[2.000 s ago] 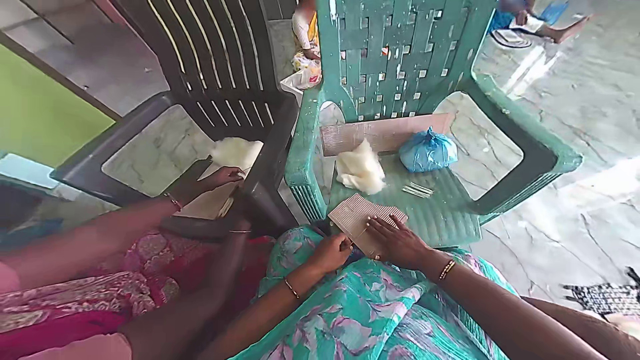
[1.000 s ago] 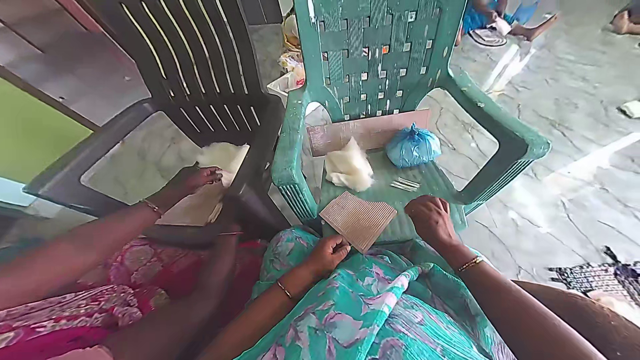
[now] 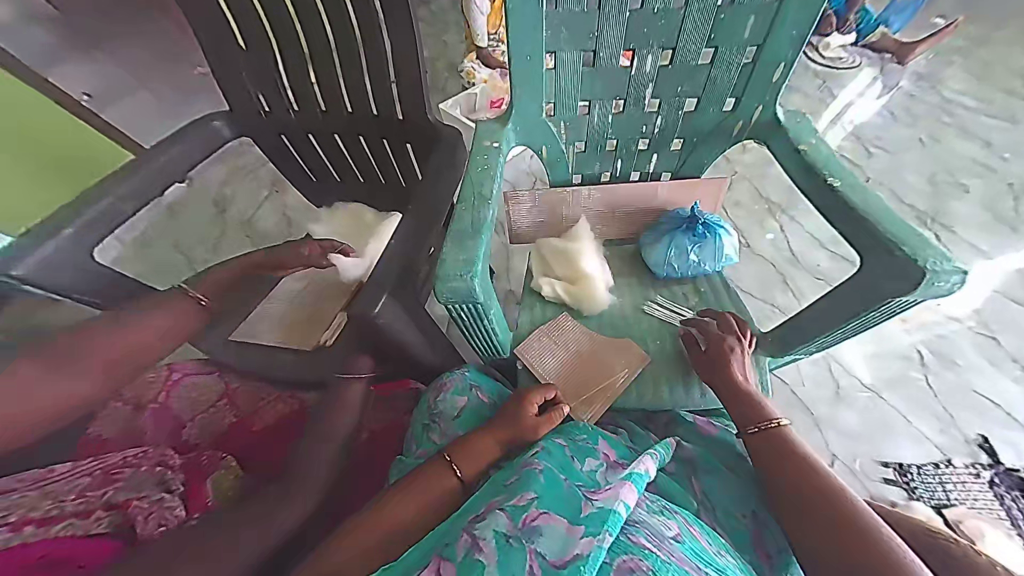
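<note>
My left hand (image 3: 532,416) grips the lower edge of a piece of ribbed cardboard (image 3: 580,360), which lies at the front of the green plastic chair's seat (image 3: 664,384). Thin sticks lie along the cardboard's right side. My right hand (image 3: 724,348) is at the near ends of several thin white sticks (image 3: 668,310) on the seat; whether its fingers hold one is hidden. Behind the cardboard rests a wad of cotton wool (image 3: 572,268). A knotted blue plastic bag (image 3: 690,240) sits right of it, in front of an upright cardboard strip (image 3: 616,204).
At left a co-worker's hand (image 3: 300,254) pulls at cotton wool (image 3: 360,228) over cardboard (image 3: 292,308) on a dark plastic chair (image 3: 408,320). Armrests flank the green seat. Other people sit on the floor farther back. A black-and-white patterned cloth (image 3: 952,484) lies at lower right.
My right hand was on the cardboard two seconds ago, then lifted off to the right; now it is at the white sticks. My left hand still holds the cardboard's edge.
</note>
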